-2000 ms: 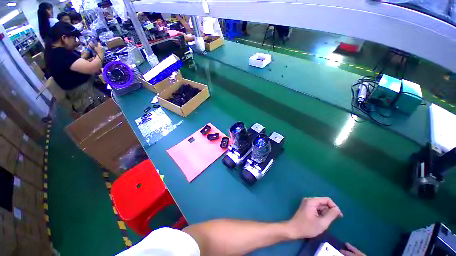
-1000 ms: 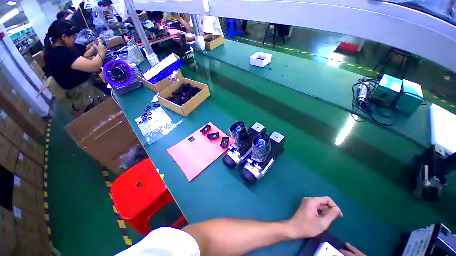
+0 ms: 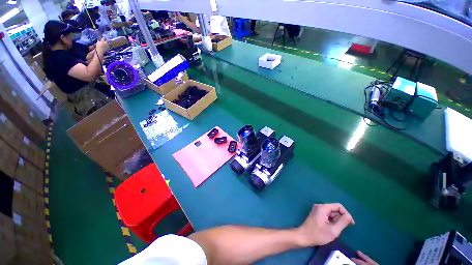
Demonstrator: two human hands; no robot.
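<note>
My left hand [image 3: 327,224] rests on the green bench at the lower right, curled into a loose fist with nothing visible in it. Only some fingers of my right hand [image 3: 365,258] show at the bottom edge, beside a white block [image 3: 339,258] on a black plate [image 3: 321,254]; the rest is cut off. Two black-and-silver units with clear tops, one nearer [image 3: 267,160] and one behind [image 3: 247,147], stand side by side beyond my left hand. Several small black parts [image 3: 221,140] lie on a pink sheet [image 3: 199,165] beside them.
A parts carton [image 3: 192,111] of black pieces stands further up the bench. A red stool [image 3: 145,199] and open carton [image 3: 103,135] are at left. Teal boxes [image 3: 406,93] with cables stand on the far bench. A person [image 3: 75,64] works at upper left.
My hands and the units have not visibly moved. The person at upper left has shifted arms and head. The black-and-silver object at the far right edge has changed position slightly.
</note>
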